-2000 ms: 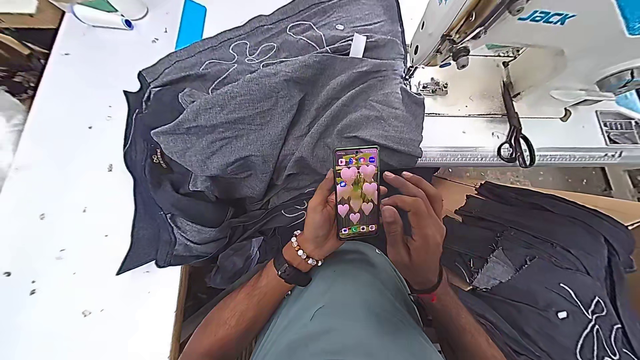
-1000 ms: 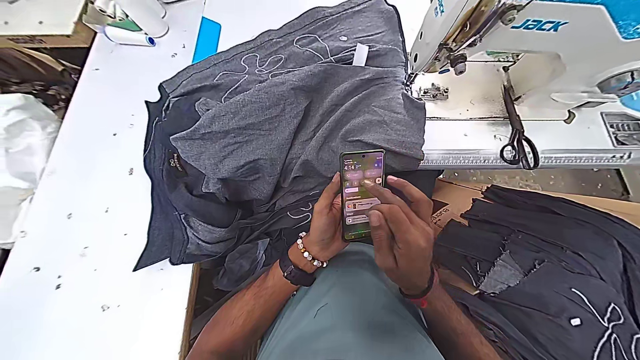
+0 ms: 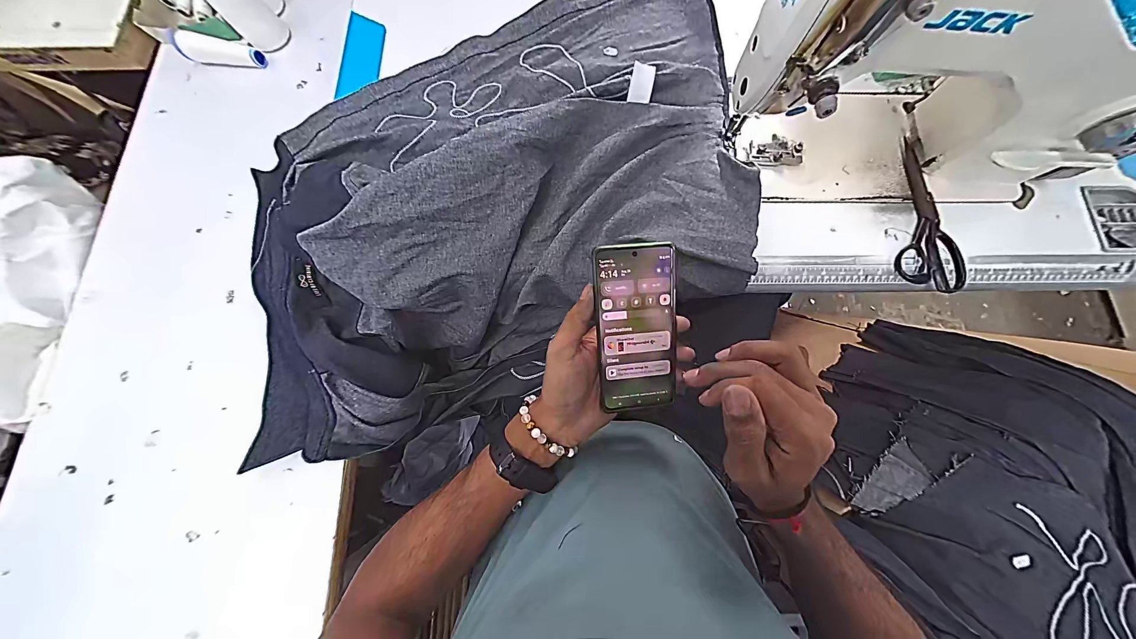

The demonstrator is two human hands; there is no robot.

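Note:
My left hand (image 3: 572, 382) holds a smartphone (image 3: 636, 328) upright over my lap, its lit screen showing a panel of notices. Just right of the phone is my right hand (image 3: 772, 417), fingers loosely curled and apart, holding nothing. Beyond the phone a dark grey denim garment (image 3: 515, 204) with white looped stitching lies across the white table, its right edge by the needle area of a Jack sewing machine (image 3: 941, 53). A pair of black-handled scissors (image 3: 927, 222) rests on the machine bed.
Dark cut fabric pieces (image 3: 994, 461) lie in a cardboard box (image 3: 1074, 351) at the right. Thread cones (image 3: 253, 22) and a blue flat object (image 3: 361, 55) are at the table's far left. White plastic (image 3: 40, 284) sits beyond the table (image 3: 169, 355).
The phone's screen has gone from a heart-patterned home screen to the notices panel. My right hand was over the screen a second ago and has moved off it to the right.

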